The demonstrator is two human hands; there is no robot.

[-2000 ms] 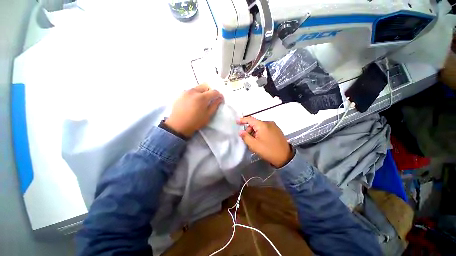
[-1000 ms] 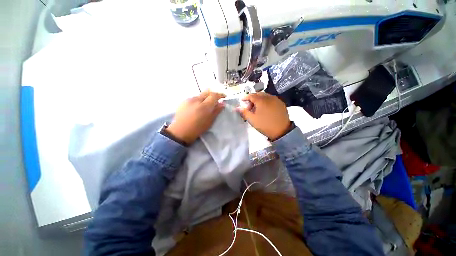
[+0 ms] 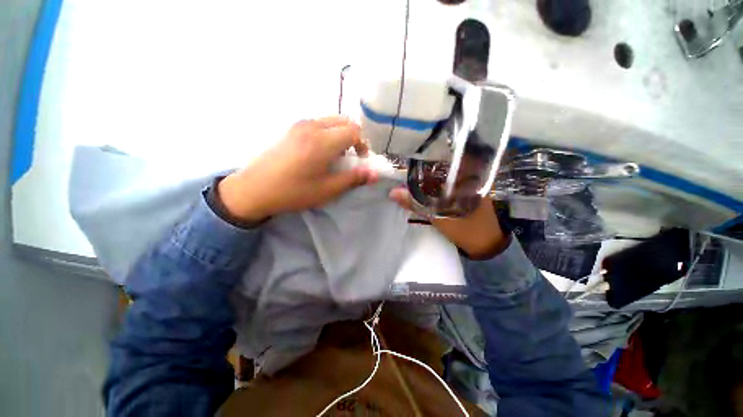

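The pale grey garment piece (image 3: 358, 236) lies on the white machine table and hangs over its front edge onto my lap. My left hand (image 3: 297, 167) pinches its upper edge between thumb and fingers, just left of the needle area. My right hand (image 3: 472, 220) is at the cloth's right side, partly hidden behind the machine head's metal lever. One right fingertip shows by the cloth edge; its grip cannot be told. The white sewing machine head (image 3: 562, 106) fills the upper right and hides the needle and presser foot.
Black pieces in a clear plastic bag (image 3: 570, 216) lie right of my right hand. A black phone or power bank (image 3: 648, 267) with a white plug sits at the table's right edge. A white earphone cable (image 3: 377, 350) hangs over the brown apron (image 3: 326, 383). Grey cloth (image 3: 607, 335) lies below the table edge.
The view has moved closer above the machine head, which now covers more of the picture. Both hands came together at the cloth edge by the needle area; the right hand is now partly covered.
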